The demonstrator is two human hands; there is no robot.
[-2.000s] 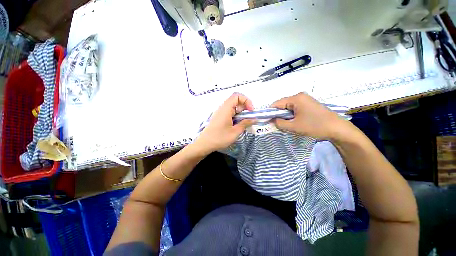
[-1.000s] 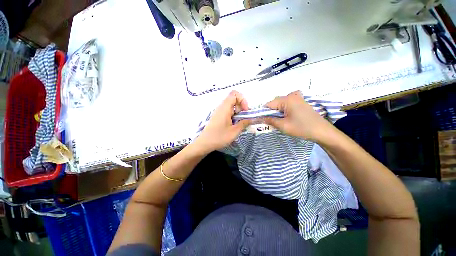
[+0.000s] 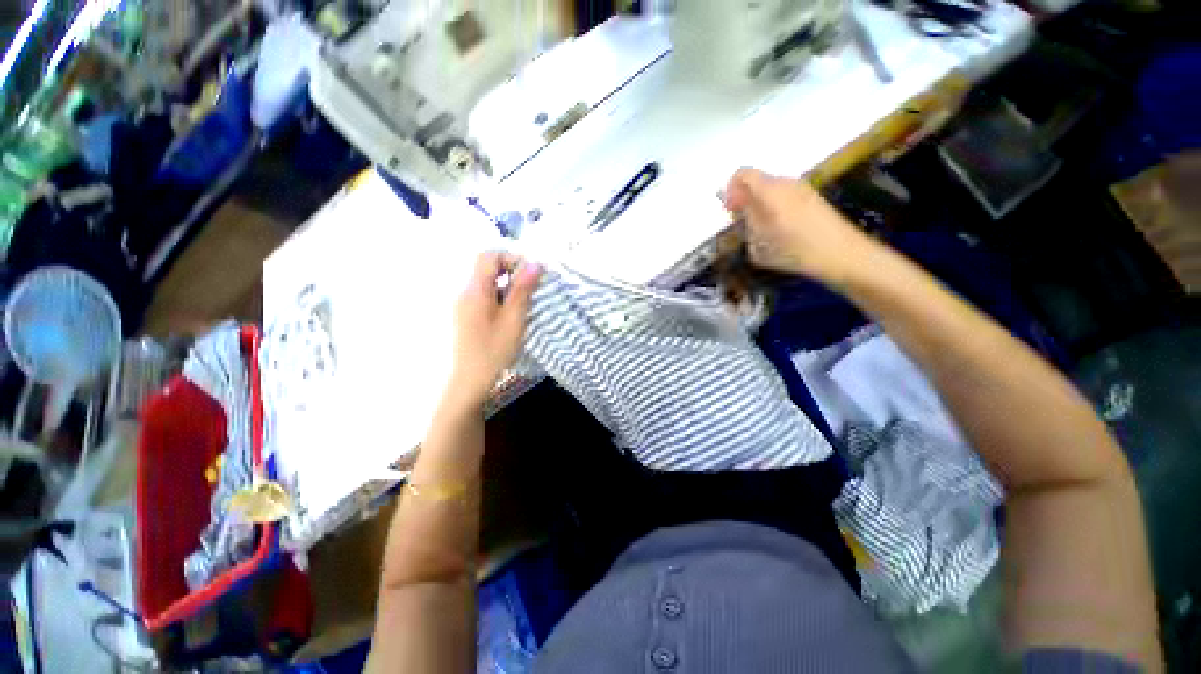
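A striped knit top hangs from my left hand over the table's front edge and my lap. My left hand pinches its upper left corner between thumb and fingers. My right hand is raised to the right, above the table edge, with fingers curled; the blur hides whether it holds any cloth. The neck label cannot be made out. Another piece of striped and whitish cloth lies lower right, below my right forearm. Black thread snips lie on the white table.
The cream sewing machine stands at the back. A whitish packet lies at the left of the table. A red basket with striped cloth is beyond the left edge. A round fan-like object is far left.
The view has turned and blurred. My hands have moved apart, the right one off to the right. The neckband is no longer stretched between them, and the top is spread more openly.
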